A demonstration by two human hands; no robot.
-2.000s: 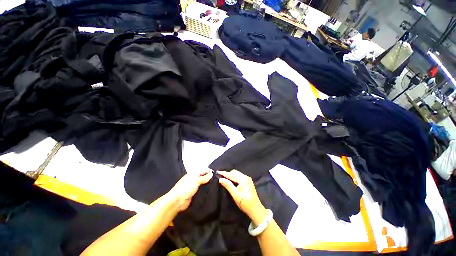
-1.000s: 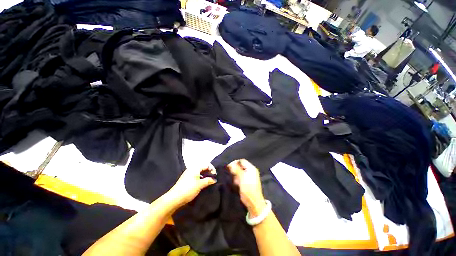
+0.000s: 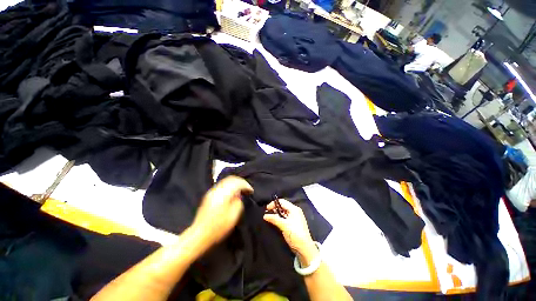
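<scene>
A black garment [image 3: 258, 247] hangs from my hands over the table's near edge, with other black garments spread just beyond it. My left hand [image 3: 226, 203] is closed on the cloth, knuckles up, slightly blurred. My right hand [image 3: 287, 222] is just right of it, palm partly up. It holds a small dark tool, which looks like thread snips [image 3: 278, 207], with its points showing above the fingers. Whether the right fingers also touch the cloth is unclear. A pale band is on my right wrist.
A large black garment pile [image 3: 170, 88] covers the left and centre of the white table [image 3: 358, 258]. Navy garments [image 3: 464, 159] lie at the right and far side [image 3: 305, 44]. A white basket [image 3: 242, 26] stands at the far edge. A person in white [image 3: 424, 56] is in the background.
My left hand has risen a little and turned over the cloth, pulling it. My right hand has lowered and opened somewhat, so the dark tool now shows. The near garment has shifted.
</scene>
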